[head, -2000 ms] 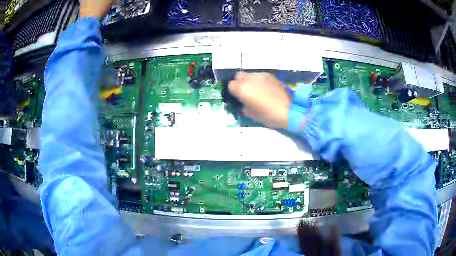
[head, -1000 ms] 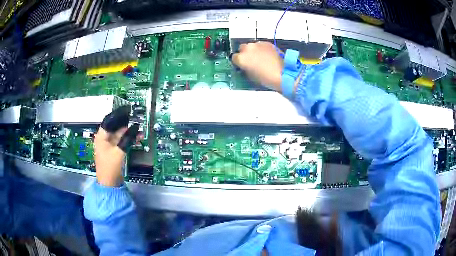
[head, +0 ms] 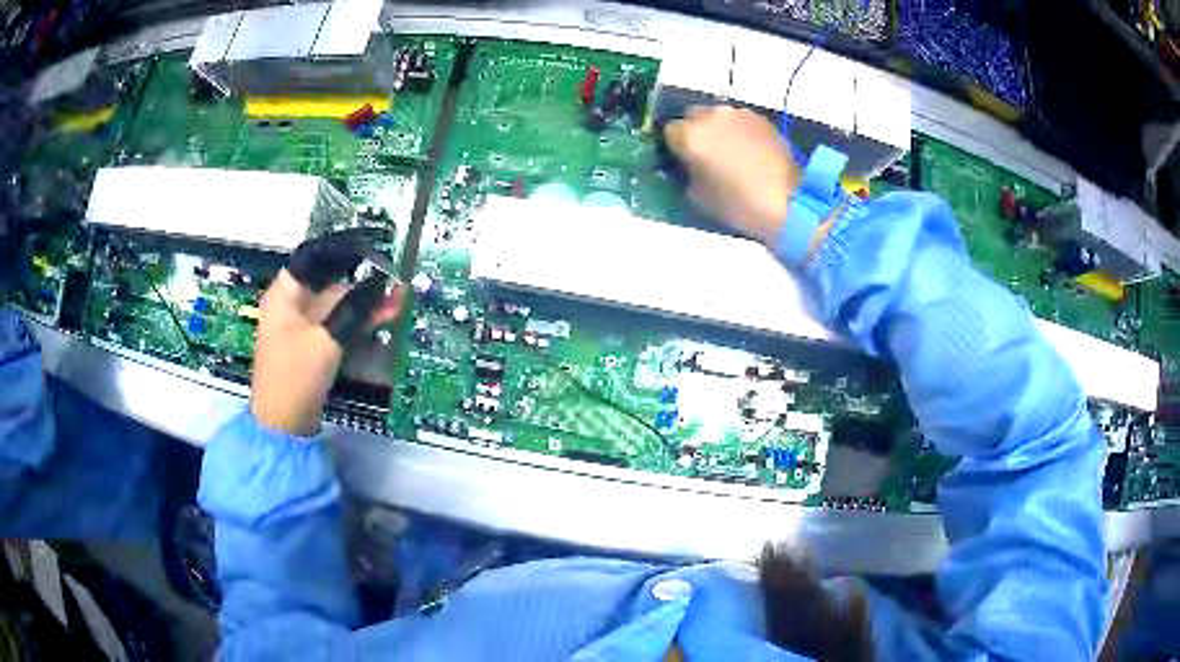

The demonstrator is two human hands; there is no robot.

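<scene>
A large green circuit board (head: 550,155) lies in front of me, with a long white-silver heat sink (head: 621,265) along its middle and a finned heat sink (head: 789,78) at its far edge. My right hand (head: 738,168), in dark finger covers, is over the board just in front of the finned heat sink. Its fingertips point down and whatever they touch is hidden. My left hand (head: 311,323), with black finger covers, is over the gap by the neighbouring left board. Thumb and finger are near each other at a small pale part; I cannot tell whether it is held.
Another green board (head: 246,136) with a finned heat sink and yellow strip lies on the left, and one more on the right. A pale metal rail (head: 518,498) runs along the near edge. Bins of blue parts (head: 958,52) stand at the back. A blue cord rises from my right wrist strap (head: 815,194).
The view has turned, so the boards slant more. My left hand came down from the top left to the boards between the first two frames. My right hand stays by the finned heat sink.
</scene>
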